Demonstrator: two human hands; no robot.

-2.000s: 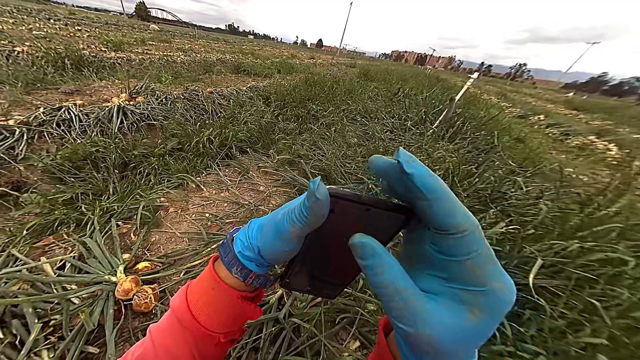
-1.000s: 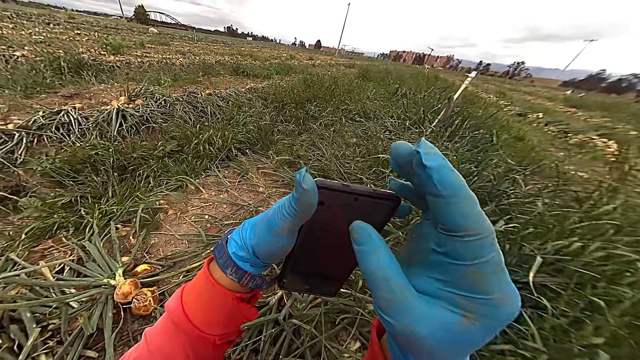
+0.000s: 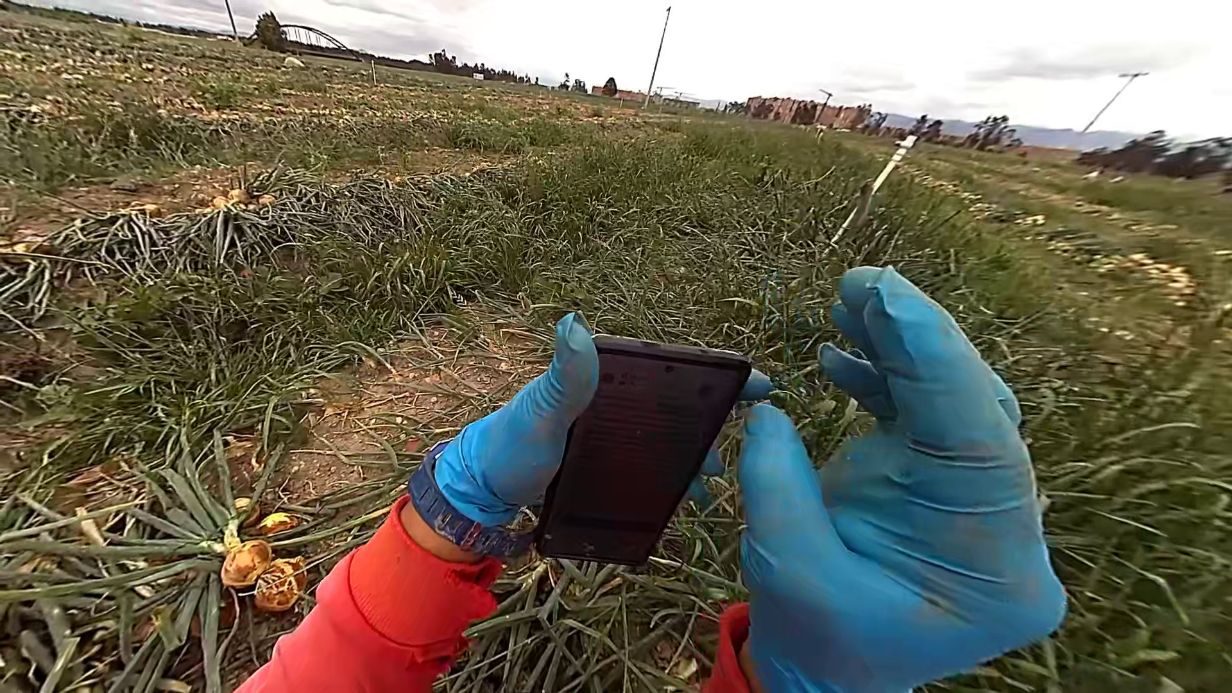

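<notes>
My left hand, in a blue disposable glove with a dark blue watch at the wrist, holds a dark smartphone. Its thumb lies along the phone's left edge, and fingertips show past the right edge. The phone's screen faces me and is dim; its content is too dark to read. Just right of the phone is my right hand, also in a blue glove, fingers apart and curved, holding nothing. Its thumb tip is close to the phone's right edge; whether it touches I cannot tell. Both sleeves are red.
Pulled onions with long green leaves lie on the ground at lower left. More onions lie in a row at upper left. Tall grass runs ahead, with a white-topped stake leaning in it. Poles and buildings stand far off.
My right hand has moved off the phone to the right, its thumb no longer over the screen. My left hand still holds the phone.
</notes>
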